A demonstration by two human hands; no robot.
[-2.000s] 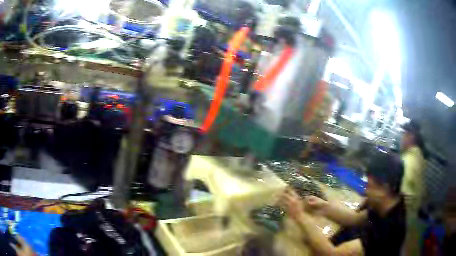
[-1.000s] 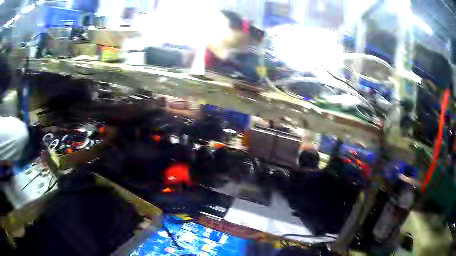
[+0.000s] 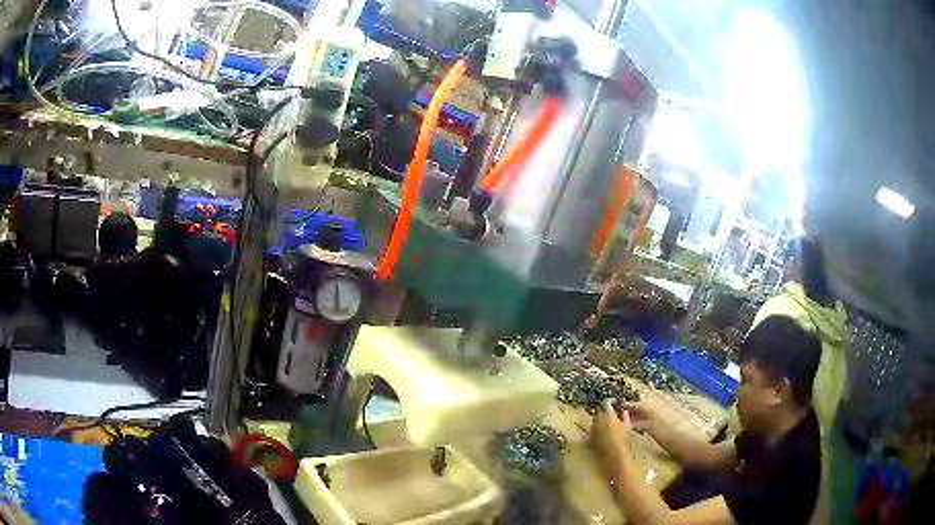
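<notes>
Glossy black product parts (image 3: 174, 482) lie heaped at the lower left, partly over the shiny blue mat (image 3: 46, 477). A red ring, perhaps a tape roll (image 3: 263, 456), sits beside them. The cream press fixture (image 3: 451, 395) stands under the press, with a cream open tray (image 3: 400, 487) in front. A small blurred skin-coloured patch at the bottom left corner may be part of my left hand; its grip cannot be seen. My right hand is not in view.
The pneumatic press (image 3: 554, 164) with orange hoses stands centre. A filter-regulator (image 3: 333, 297) hangs beside the post (image 3: 236, 318). A loaded shelf (image 3: 123, 149) crosses the upper left. A seated person (image 3: 779, 431) handles small parts at right; another person is behind.
The view swung left to the open carton and black heap, then back right to the press. The fingers seen at the lower left two seconds ago are now almost out of the picture.
</notes>
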